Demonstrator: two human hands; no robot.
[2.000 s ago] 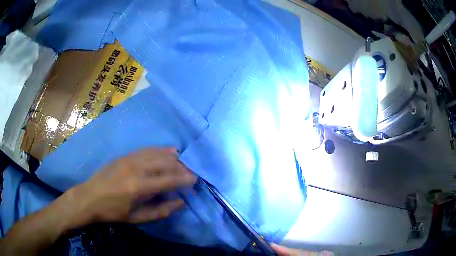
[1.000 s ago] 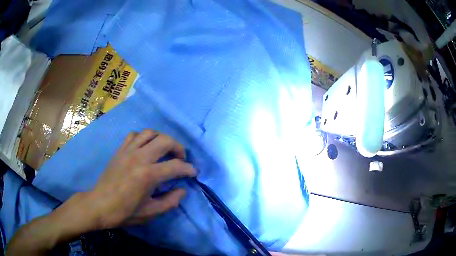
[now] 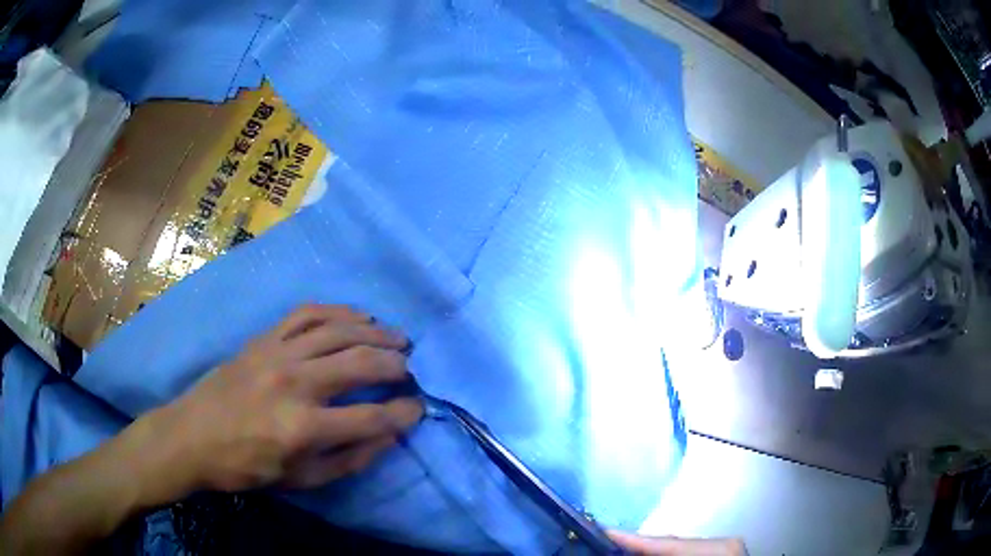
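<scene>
The light-blue garment panel [image 3: 435,174] lies spread over the table, with a slit line in its middle and strong lamp glare on its right side. My left hand [image 3: 315,402] is at the lower left, fingers bent, with fingertips and thumb closed on the cloth edge by the scissor tips. The black scissors [image 3: 516,467] lie slanted along the cloth, blades pointing up-left to my left fingertips. My right hand [image 3: 679,546] is cut off by the bottom edge; only fingers show, at the scissors' handle end, which is out of view.
The white sewing machine head [image 3: 902,239] with its bright lamp [image 3: 835,261] stands at the right. Taped cardboard [image 3: 130,185] with yellow printed tape [image 3: 266,163] lies at the left, beside white material [image 3: 38,152]. More blue cloth [image 3: 38,418] hangs at the lower left.
My left fingers were spread above the cloth and have closed onto its edge. More of my right hand shows at the bottom. The whole view has shifted slightly.
</scene>
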